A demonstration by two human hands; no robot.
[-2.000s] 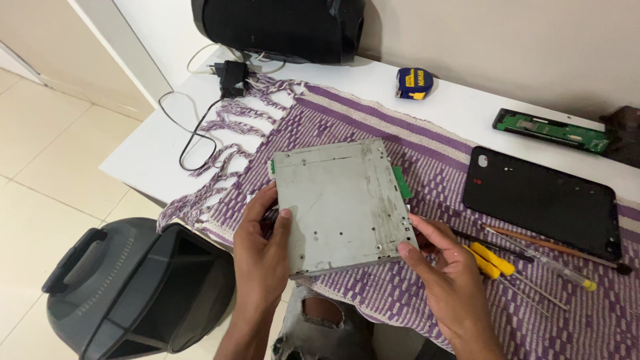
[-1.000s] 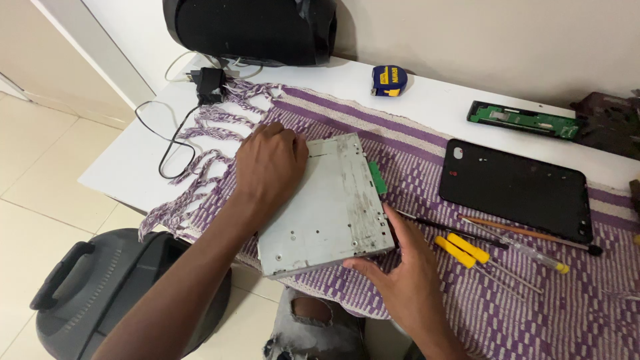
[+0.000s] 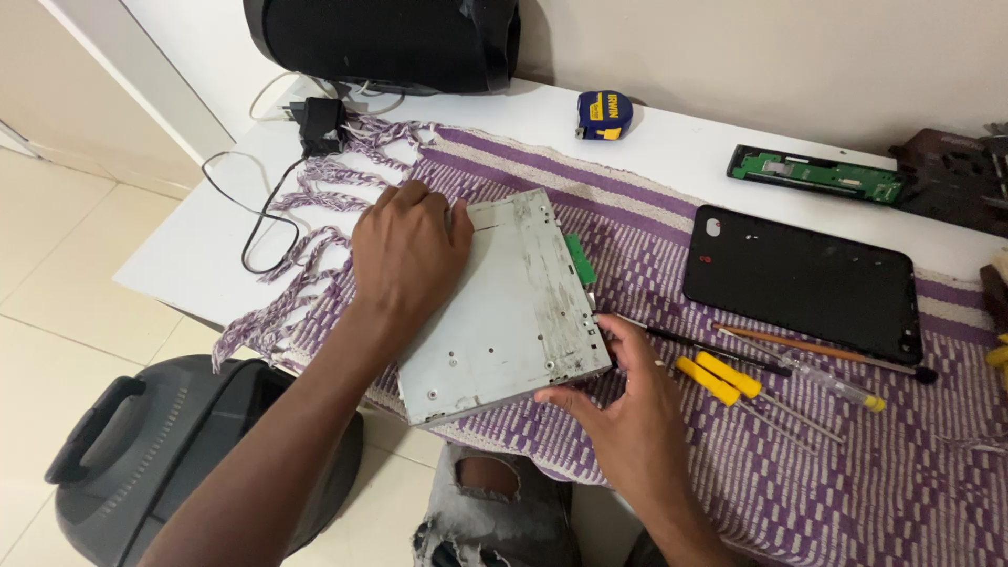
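A flat grey metal device casing (image 3: pixel 504 307), scuffed along its right side, rests tilted on the purple and white woven cloth (image 3: pixel 787 488). Part of a green circuit board (image 3: pixel 580 258) sticks out from its right edge. My left hand (image 3: pixel 413 256) lies over the casing's upper left corner, its fingertips hidden behind the edge. At the lower right corner, my right hand (image 3: pixel 630 402) holds the casing between thumb and fingers. Two yellow-handled screwdrivers (image 3: pixel 717 378), a clear-handled screwdriver (image 3: pixel 835 382) and a thin brush (image 3: pixel 819 346) lie right of that hand.
A black plastic cover (image 3: pixel 803 279) lies on the cloth at right. Behind it are a narrow green circuit board (image 3: pixel 815 175) and a tape measure (image 3: pixel 604 116). A black speaker (image 3: pixel 386 39) and a power adapter (image 3: pixel 321 126) stand at the back left. A dark grey bin-like container (image 3: pixel 181 465) is below left.
My left hand has moved from the casing's left side to its upper left corner. The casing has turned on the cloth. My right hand remains near its lower right corner.
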